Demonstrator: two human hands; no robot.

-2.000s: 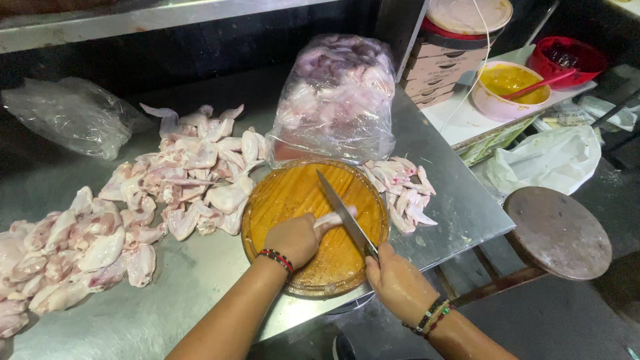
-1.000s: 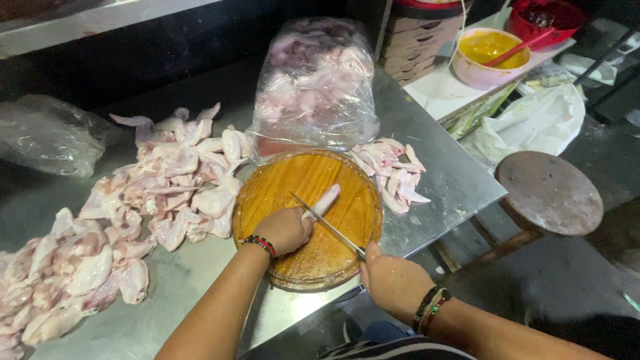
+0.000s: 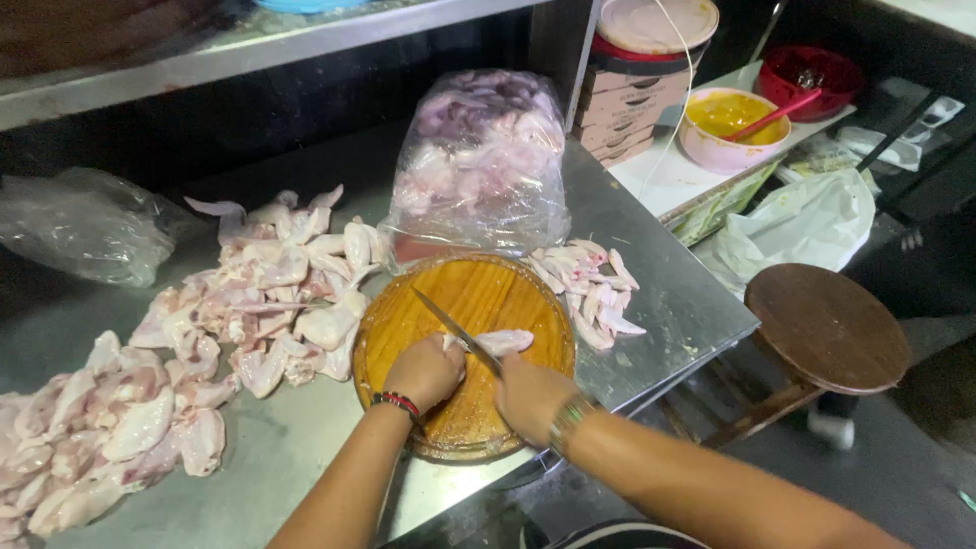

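Observation:
A round wooden cutting board lies on a metal table. On it my left hand grips one end of a chicken wing piece. My right hand is closed around the handle of a kitchen knife, whose blade crosses the piece close to my left fingers, its tip pointing to the upper left. Chicken wings are heaped left of the board, with more wings nearer the lower left. Right of the board is a small pile of wing tips. A clear plastic bag of raw chicken stands behind the board.
An empty-looking plastic bag lies at the left. Stacked cardboard boxes, a bowl of yellow sauce and a red bowl stand at the back right. Beyond the table's right corner is a round stool; a person's shoe shows beneath it.
The knife and both hands have shifted a little on the board. The wing piece, angled upward a second ago, now lies nearly level, pointing right.

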